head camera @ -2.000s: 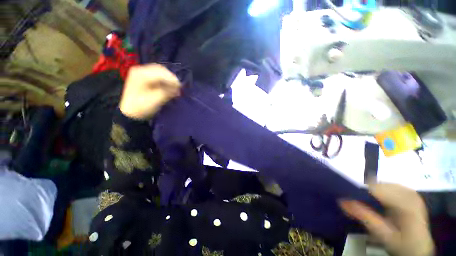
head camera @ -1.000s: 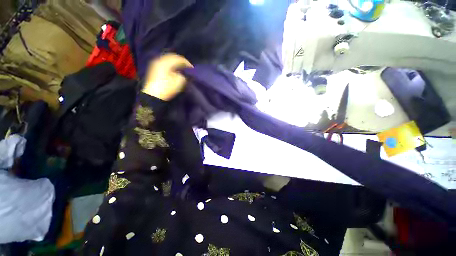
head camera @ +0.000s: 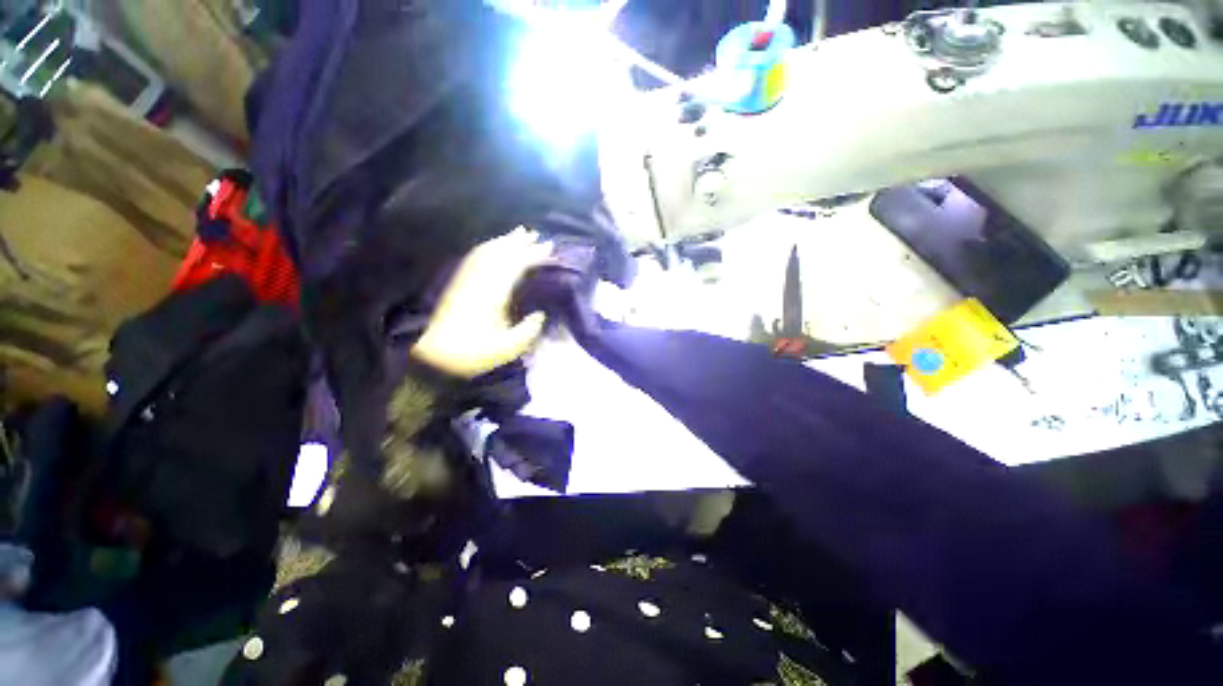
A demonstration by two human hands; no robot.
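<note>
My left hand (head camera: 486, 306) is closed on a bunched end of the dark purple cloth (head camera: 791, 429), left of the machine's needle area. The cloth runs from it as a wide strip down and right, over the table's front edge and out at the lower right. My right hand is not in view. The white sewing machine (head camera: 858, 114) stands behind, marked JUKI in blue. Scissors (head camera: 791, 302) lie right of the needle area, blades up, their handles mostly hidden by the cloth.
A phone (head camera: 972, 248) and a yellow-orange card (head camera: 955, 345) lie on the white table (head camera: 630, 429). A small dark piece (head camera: 534, 452) lies at its left edge, another (head camera: 885, 387) near the card. Dark cloth (head camera: 416, 134) is heaped behind my hand; red cloth (head camera: 242, 241) is at left.
The view has turned, so the machine shows more fully. The right hand, seen two seconds ago holding the strip, is out of view. The strip looks wider than one second ago.
</note>
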